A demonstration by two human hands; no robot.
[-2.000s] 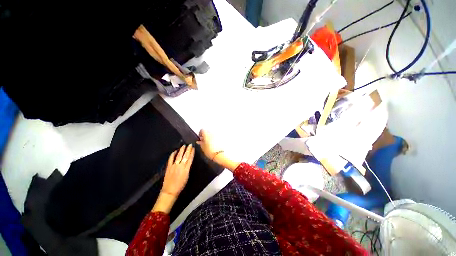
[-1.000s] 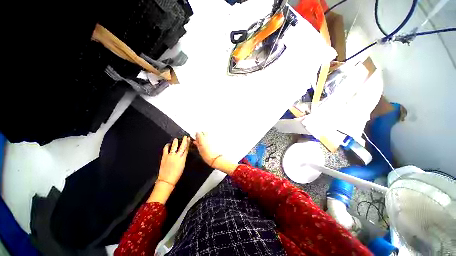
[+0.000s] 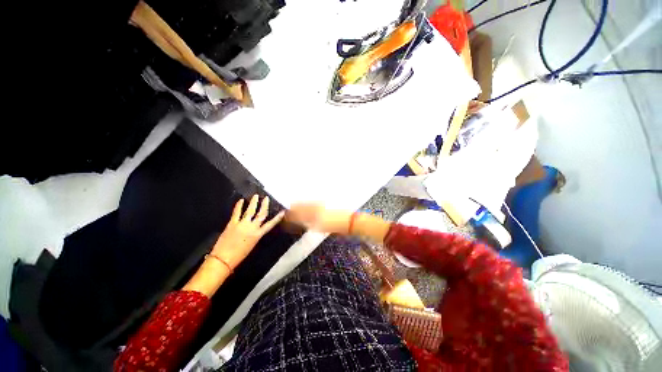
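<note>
A black garment panel (image 3: 174,196) lies on the white cover in front of me, with a greyer strip (image 3: 218,158) along its far right edge. My left hand (image 3: 245,231) lies flat on the panel, fingers spread, fingertips near the strip. My right hand (image 3: 311,216) is blurred at the strip's near end; whether its fingers grip the cloth is unclear. A steam iron (image 3: 374,69) with an orange handle stands on the cover, pointed end towards the lower left.
A large black stack (image 3: 80,87) fills the upper left, with a tan strip (image 3: 174,47) and grey scraps beside it. Hoses (image 3: 544,43) hang at right. A white fan (image 3: 595,312) stands lower right. Boxes and papers lie beyond the table edge.
My left hand has spread its fingers on the panel. My right hand has blurred and its forearm has swung more level. The view has shifted; the iron stays on the cover.
</note>
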